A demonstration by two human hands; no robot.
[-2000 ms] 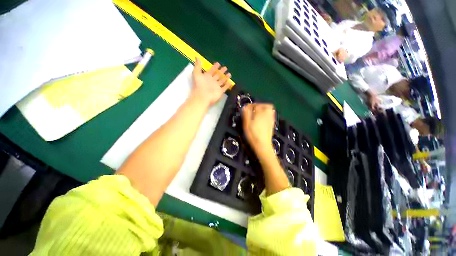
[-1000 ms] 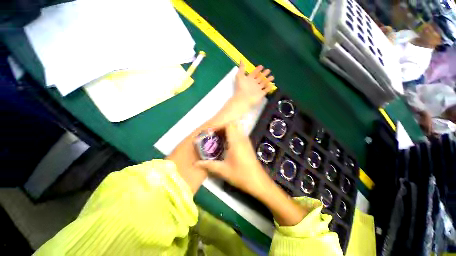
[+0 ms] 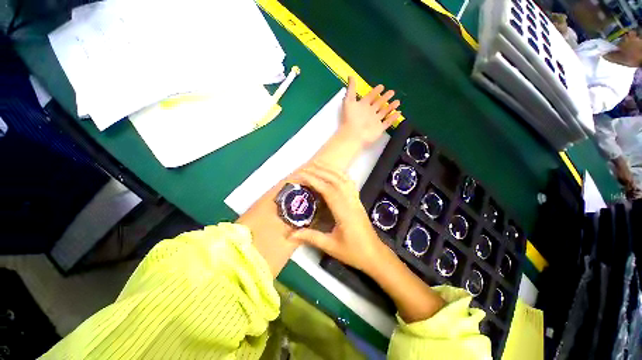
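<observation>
A round smartwatch head (image 3: pixel 297 205) with a dark bezel and a lit pink-red icon lies face up on my left forearm, below the wrist. My right hand (image 3: pixel 339 214) holds it there, thumb at its lower edge and fingers at its upper edge. My left hand (image 3: pixel 369 116) is open and empty, palm up, fingers spread over the yellow tape. A black foam tray (image 3: pixel 391 242) to the right of my forearm holds rows of dark round watches in square pockets. One far pocket looks empty.
A white paper strip (image 3: pixel 271 177) lies under my forearm. White papers (image 3: pixel 176 56) and a pen (image 3: pixel 285 83) are at left. Stacked white trays (image 3: pixel 524 91) stand beyond. Yellow paper (image 3: pixel 524 330) and tall black trays (image 3: pixel 598 281) are at right. A person's sleeve shows at far right.
My right hand has moved from the black tray to my left forearm, where the lit watch now lies. My left hand stays open. The view has shifted, moving the bench leftward.
</observation>
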